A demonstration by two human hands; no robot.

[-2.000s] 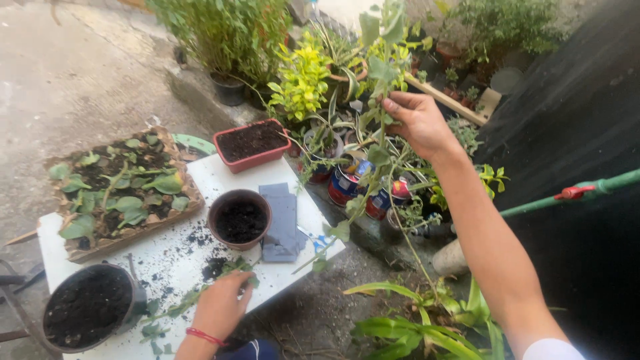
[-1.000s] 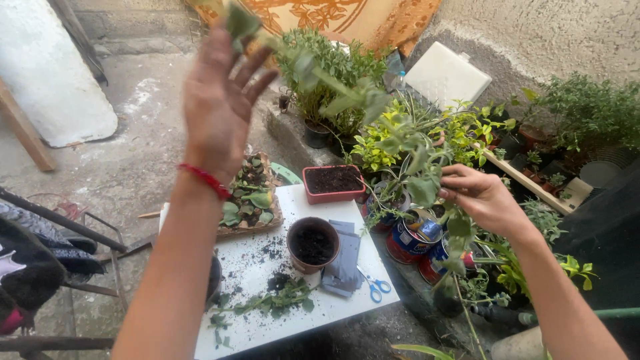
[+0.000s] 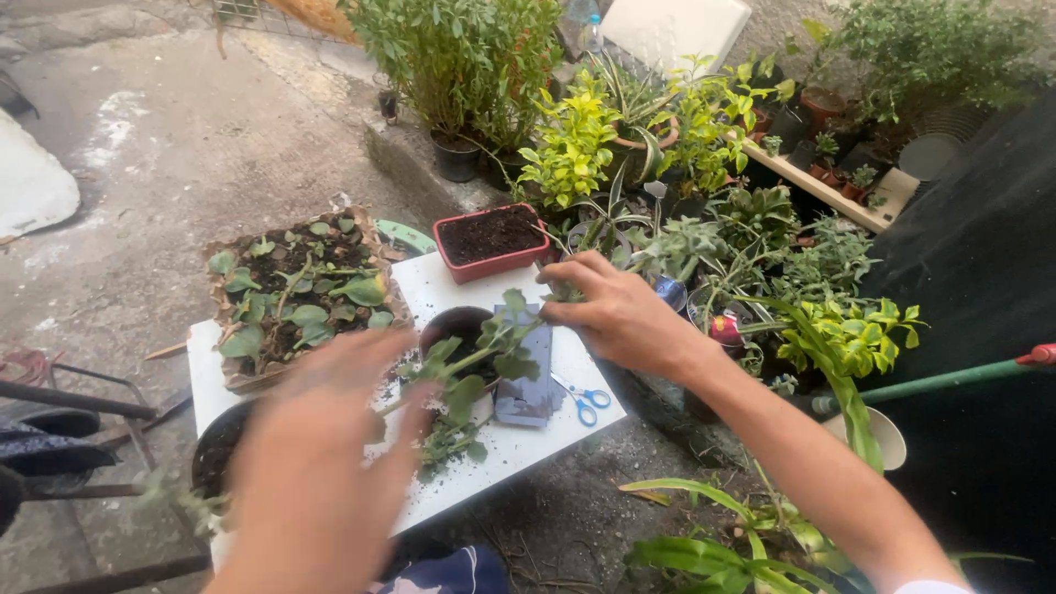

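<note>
My right hand [image 3: 619, 313] pinches a long leafy plant stem [image 3: 474, 359] above the white board, beside the red rectangular planter of soil [image 3: 491, 243]. My left hand [image 3: 330, 462] is blurred and close to the camera, fingers spread near the stem's lower part; whether it touches the stem I cannot tell. Behind the stem stand a brown round pot of soil [image 3: 462, 326] and grey-blue flat pieces [image 3: 524, 371]. Blue-handled scissors [image 3: 587, 404] lie to their right. A larger dark pot of soil [image 3: 216, 454] is partly hidden by my left hand.
The white board [image 3: 495, 462] holds spilled soil and cuttings. A cardboard tray of leafy cuttings [image 3: 305, 297] stands at its left back. Potted plants [image 3: 462, 82] crowd behind and right, near a green pipe [image 3: 932, 384]. Metal bars [image 3: 74, 400] lie at far left.
The raised stem has come down over the white board. My left hand, held up high a second ago, is now lower, in front of the board. The view has tilted down.
</note>
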